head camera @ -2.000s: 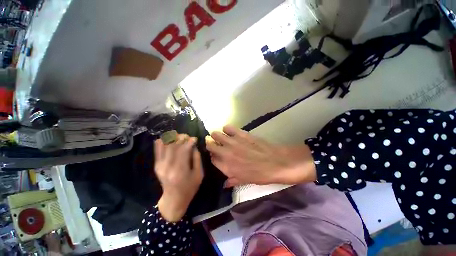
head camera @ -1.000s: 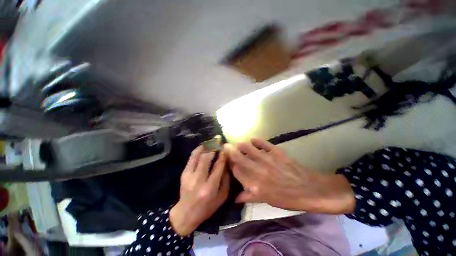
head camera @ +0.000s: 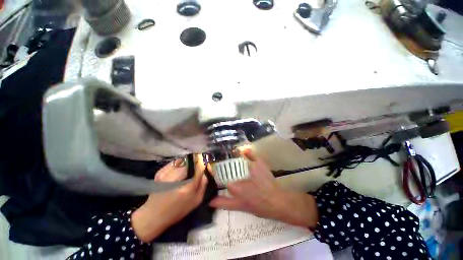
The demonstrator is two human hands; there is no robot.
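A white sewing machine head [head camera: 167, 66] fills the upper view, seen from above. Its ribbed pale tension knob [head camera: 231, 170] and curved grey guard [head camera: 76, 137] stand in front of my hands. My left hand [head camera: 172, 195] is at the black cloth [head camera: 30, 101], fingers bent near the needle area, partly behind the guard. My right hand [head camera: 264, 193] is just right of it, its fingertips behind the knob. The fingertips of both hands are partly hidden, so their hold on the cloth is unclear. A black strip [head camera: 299, 171] runs across the bed toward my right hand.
Tangled black strips [head camera: 355, 157] lie on the bed at right. Scissors with red and black handles [head camera: 419, 175] are at the far right. A printed ruler scale [head camera: 243, 236] runs along the near edge. A metal mechanism [head camera: 414, 25] sits on top of the machine.
The view has shifted to look over the top of the machine head. The knob and guard now cover part of my hands. Both hands stay close together at the black cloth.
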